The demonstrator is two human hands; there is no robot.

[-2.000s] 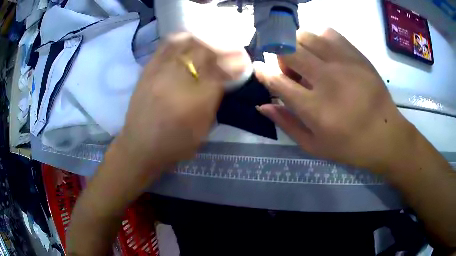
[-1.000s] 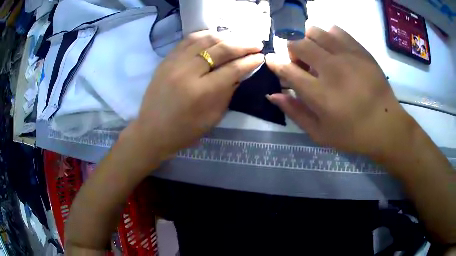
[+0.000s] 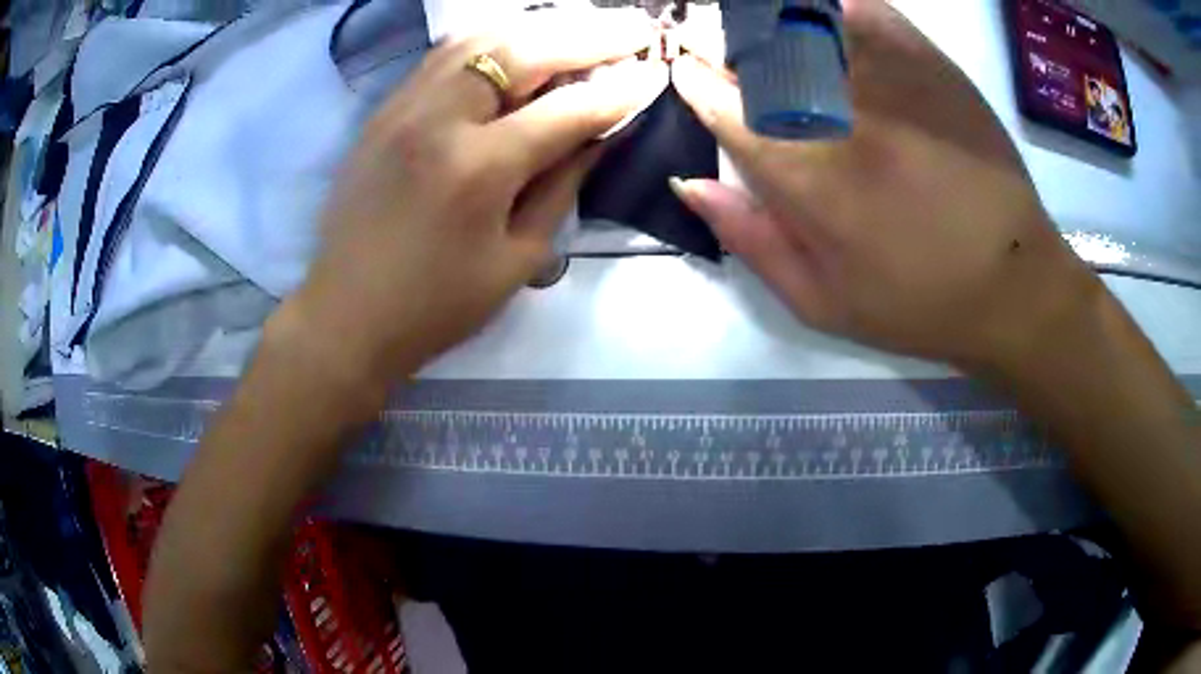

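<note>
A dark fabric panel [image 3: 653, 178] lies on the white machine bed, its pointed end towards the front edge. A pale edge of cloth shows under my left fingertips. My left hand [image 3: 435, 198], with a gold ring, holds the panel's left side, thumb and fingers near the needle area. My right hand [image 3: 882, 198] holds its right side, forefinger by the needle area and thumb beside the cloth. The small metal parts at the needle [image 3: 667, 37] show between the fingertips. A blue-grey cylinder [image 3: 796, 77] hangs in front of my right hand and hides part of it.
Light fabric panels [image 3: 224, 171] are heaped at the left, some with dark stripes. A smartphone [image 3: 1073, 73] lies at the upper right. A grey ruled strip [image 3: 659, 445] runs along the front edge. A red plastic basket [image 3: 345, 606] stands below left, by the dark lap.
Both hands and the dark panel have moved up and away from the ruled edge, nearer the needle area. More white bed shows in front of them.
</note>
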